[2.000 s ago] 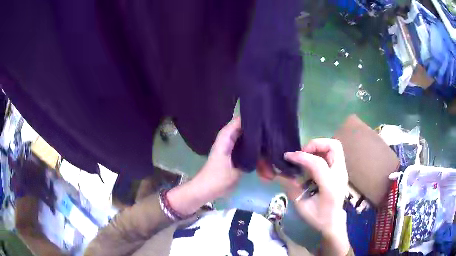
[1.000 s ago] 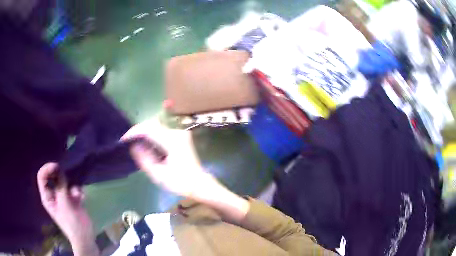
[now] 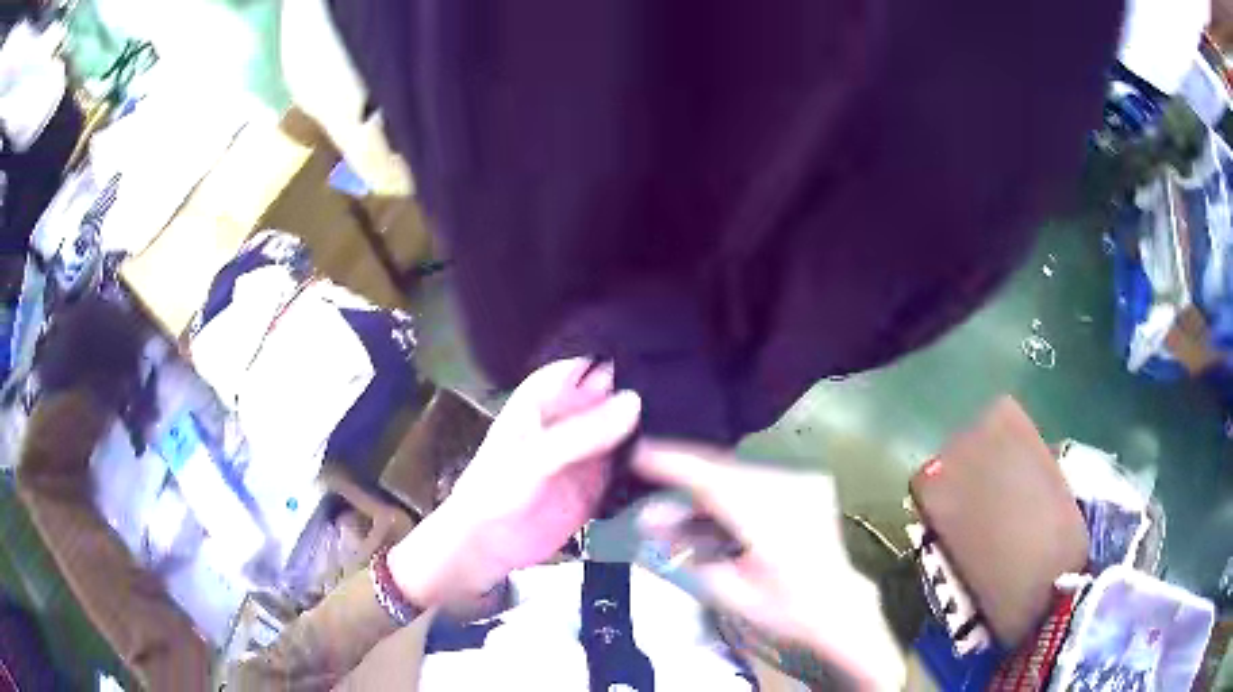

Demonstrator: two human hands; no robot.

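A dark purple garment hangs in front of me and fills the upper middle of the view. Its lower edge comes down to my hands. My left hand pinches the bottom edge between thumb and curled fingers. My right hand is blurred, just to the right of my left, with its fingertips at the same bunched edge. Whether it holds cloth or a small tool is hidden by the blur.
A brown padded board stands at the lower right beside a white-lined basket. Cartons and heaped cloth lie at the left. Another person's brown sleeve shows at the lower left. The floor is green with scraps.
The view has swung back left from the basket and dark pile. The garment now hangs centrally, and my hands have come together at its lower edge.
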